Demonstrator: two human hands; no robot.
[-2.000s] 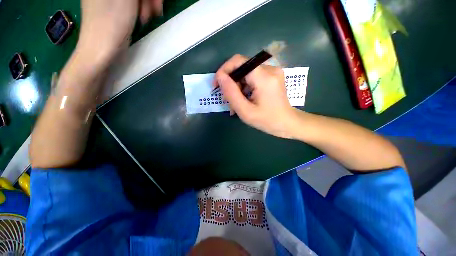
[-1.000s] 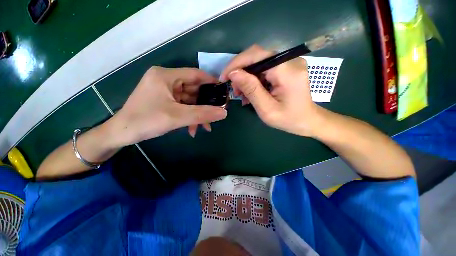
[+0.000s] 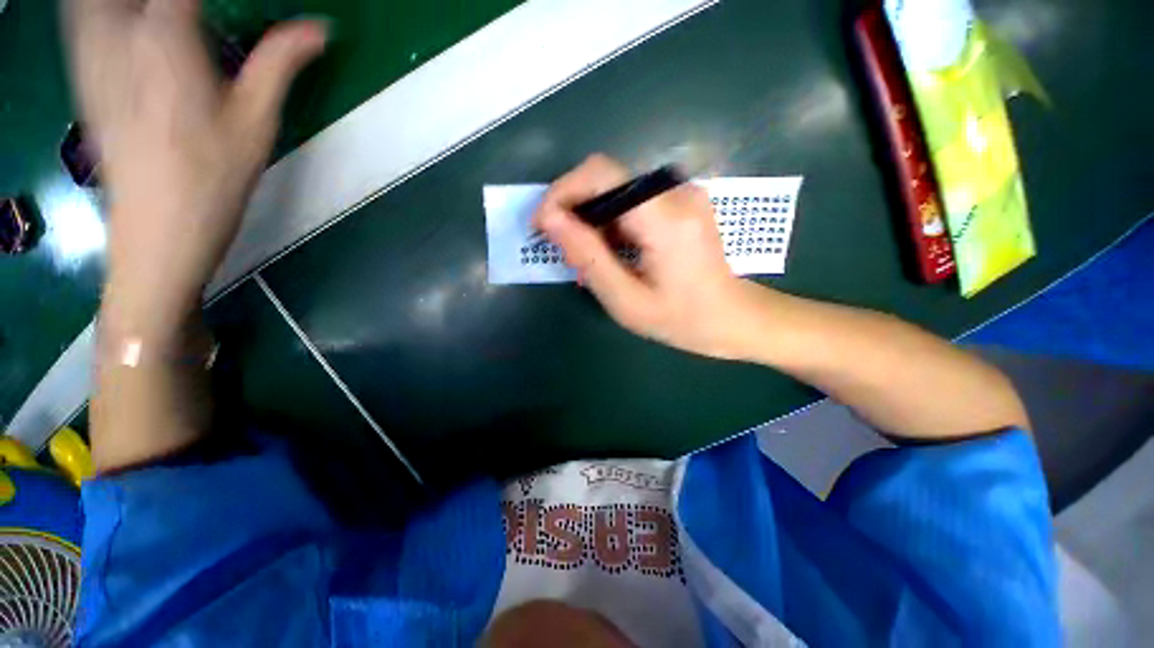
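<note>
My right hand [image 3: 652, 260] holds the dark tweezers [image 3: 629, 196] like a pen over the left part of the white adhesive dot sheet [image 3: 757, 225], which lies flat on the dark green surface. The tip is near the left end of the dot rows but too small to see clearly. My left hand [image 3: 184, 139] is blurred, reaching over the far green surface at the upper left, thumb spread. A dark watch housing [image 3: 233, 56] shows partly behind its fingers; I cannot tell if the hand touches it.
Two more watch housings, one at the far left [image 3: 18, 224] and one beside my left hand [image 3: 79, 155], lie beyond the pale curved rail [image 3: 418, 120]. A dark red case [image 3: 905, 152] and a yellow-green packet [image 3: 985, 165] lie at right. A fan [image 3: 36, 585] stands lower left.
My left hand has moved from the centre, where it held a watch housing, to the far surface at upper left. My right hand has returned with the tweezers to the sheet's left part.
</note>
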